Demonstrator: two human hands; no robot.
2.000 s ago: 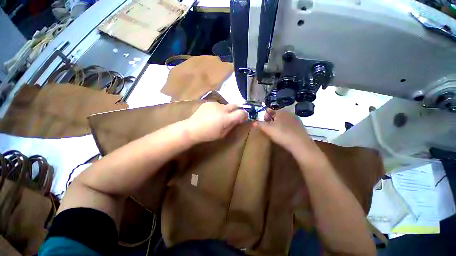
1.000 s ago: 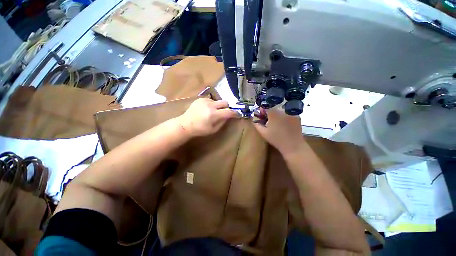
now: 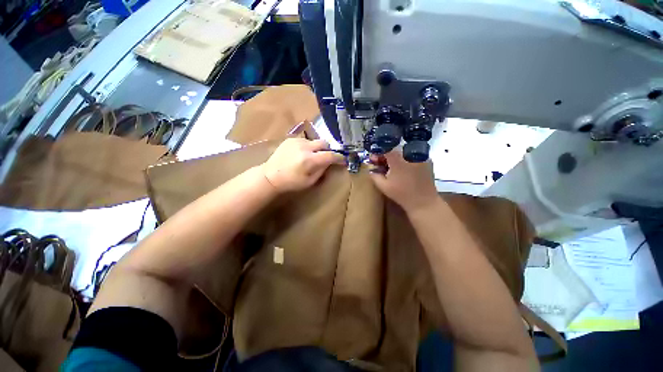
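Observation:
A large brown bag panel (image 3: pixel 305 261) lies across the machine bed and hangs toward me, with a dark seam (image 3: pixel 340 247) down its middle and a small pale label (image 3: pixel 278 255) left of the seam. My left hand (image 3: pixel 298 166) grips the panel's upper edge just left of the presser foot (image 3: pixel 353 163). My right hand (image 3: pixel 403 176) is bent close to the right of the foot, with a small dark and red thing at its fingertips that I cannot make out. The panel's edge under the foot is partly hidden by my fingers.
The sewing machine head (image 3: pixel 472 65) with black tension dials (image 3: pixel 416 150) stands over the work. Brown pieces (image 3: pixel 80 171) and looped straps (image 3: pixel 36 251) lie at the left. A flat cardboard piece (image 3: pixel 200 40) lies on the metal-edged bench. Papers (image 3: pixel 603 280) lie at the right.
The machine, the panel and the benches have shifted slightly in the view. Both hands stay close beside the presser foot, and the right fingers are drawn in a little more.

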